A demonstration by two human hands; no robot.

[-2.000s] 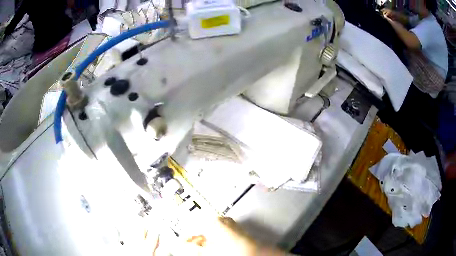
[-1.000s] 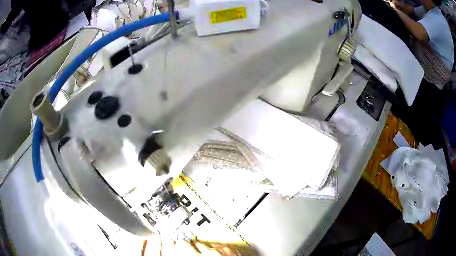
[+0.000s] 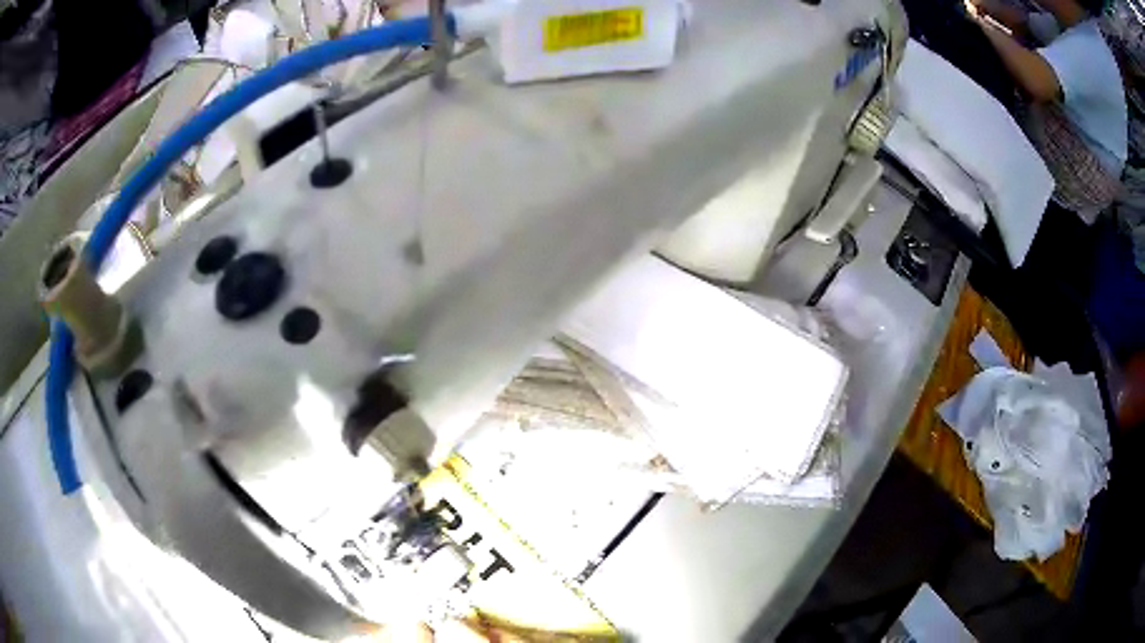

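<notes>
Presser foot and needle (image 3: 421, 538) sit under the machine head, beside yellow tape (image 3: 483, 540) with black letters. The lamp washes out this area, so any white piece at the foot is not distinguishable. Part of my right hand (image 3: 515, 627) shows at the bottom edge just below the foot, overexposed and cut off. A small skin-toned patch left of it (image 3: 367, 628) may be my left hand. Neither hand's grip is readable. A stack of white pieces (image 3: 735, 389) with beige edges lies under the machine arm.
The sewing machine arm (image 3: 540, 189) crosses the view, with a blue hose (image 3: 188, 138) and a white box (image 3: 584, 38) above. A crumpled white heap (image 3: 1036, 459) lies on a wooden stool (image 3: 948, 440) at right. Another person's arm (image 3: 1023, 63) shows at upper right.
The camera view has shifted, moving the machine head left and down in the picture. My right hand shows less than two seconds ago. The stack and white heap look unchanged.
</notes>
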